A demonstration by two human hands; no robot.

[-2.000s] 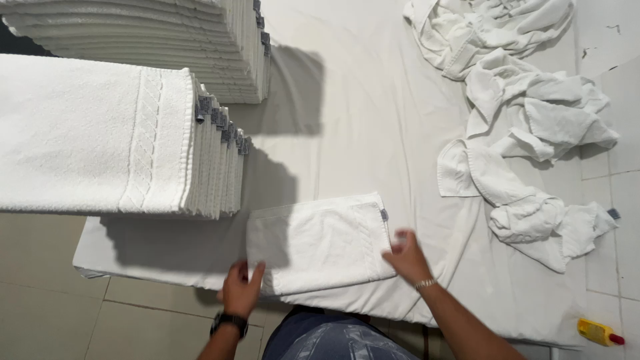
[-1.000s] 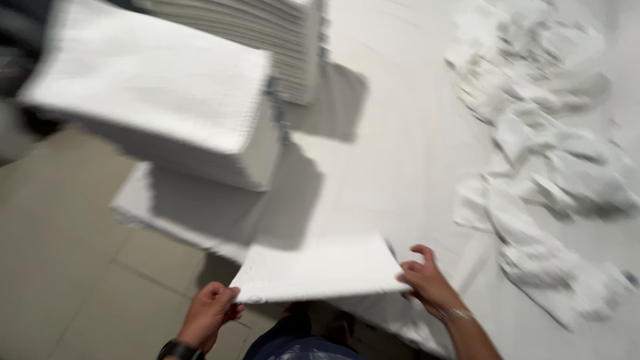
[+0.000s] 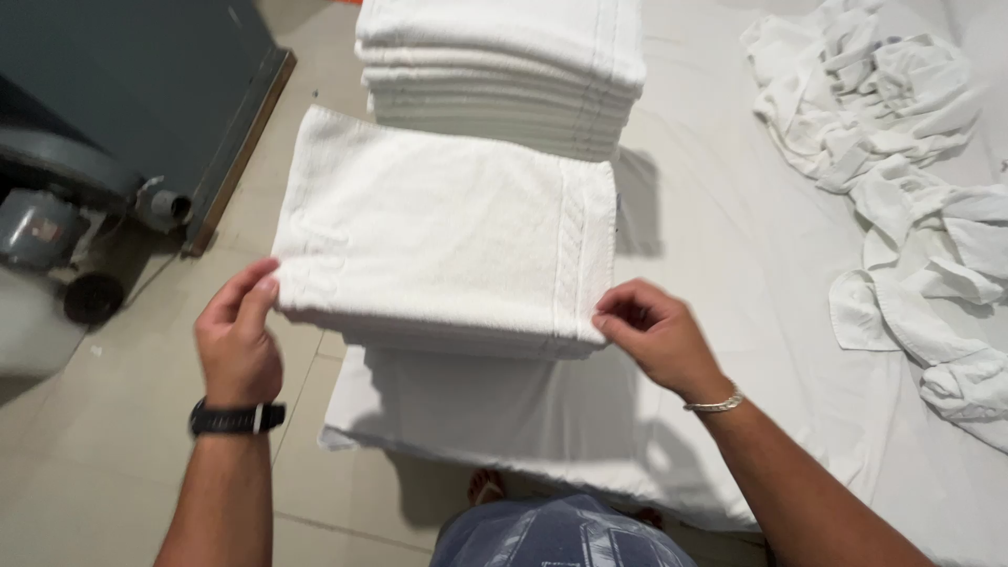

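A folded white towel (image 3: pixel 449 228) lies across the top of the nearer towel stack (image 3: pixel 472 337), with a woven band near its right edge. My left hand (image 3: pixel 242 327) pinches its near left corner between thumb and fingers; a black watch is on that wrist. Its near right corner is pinched by my right hand (image 3: pixel 650 331), which wears a silver-coloured bracelet. The lower folds of the stack are mostly hidden beneath this towel. Just behind stands a second stack of folded white towels (image 3: pixel 496 87).
Crumpled white towels (image 3: pixel 906 181) lie along the right side of the cloth-covered table (image 3: pixel 732 307). At the left, a dark grey machine panel (image 3: pixel 157 71) and a motor (image 3: pixel 39 228) stand on the tiled floor (image 3: pixel 315 472). My feet are under the table's near edge.
Both hands have carried the folded towel from the table's near edge to the top of the nearer stack. The view has swung left.
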